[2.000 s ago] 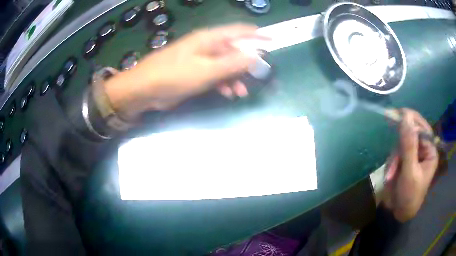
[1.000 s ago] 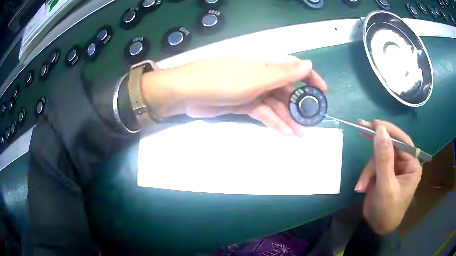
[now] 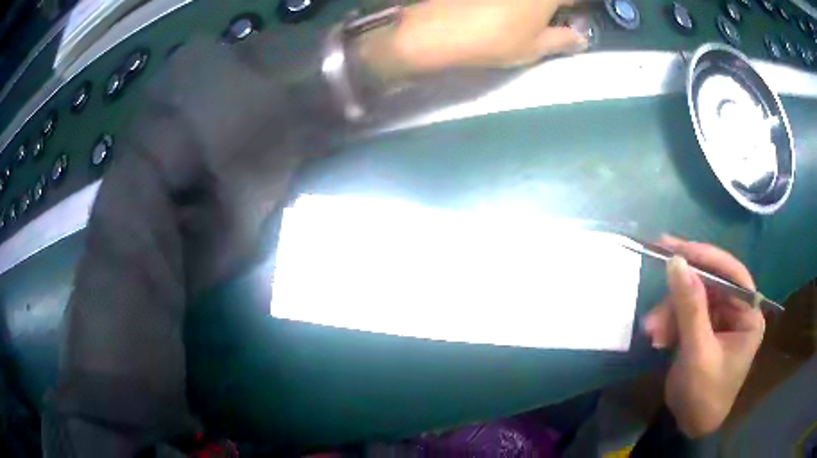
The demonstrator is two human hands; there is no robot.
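My left hand (image 3: pixel 488 34) reaches over the belt at the top; its fingertips are at a black round part (image 3: pixel 582 29), partly hidden and blurred, and whether they grip it cannot be told. My right hand (image 3: pixel 712 331) holds silver tweezers (image 3: pixel 712 279) like a pen. Their tips are over the right end of a bright white sheet (image 3: pixel 457 273) lying on the green worktop. The glare hides any detail on the sheet. No small piece can be made out at the tips.
A shiny steel bowl (image 3: pixel 742 130) stands at the upper right, by the pale metal rail (image 3: pixel 618 73). Rows of black round parts (image 3: pixel 242 28) lie on the dark green belt. A brown box (image 3: pixel 788 344) is below the table edge at the right.
My left hand has moved from above the sheet, where it held a black part, up to the belt. The tweezers have left that part and are now at the sheet's right end.
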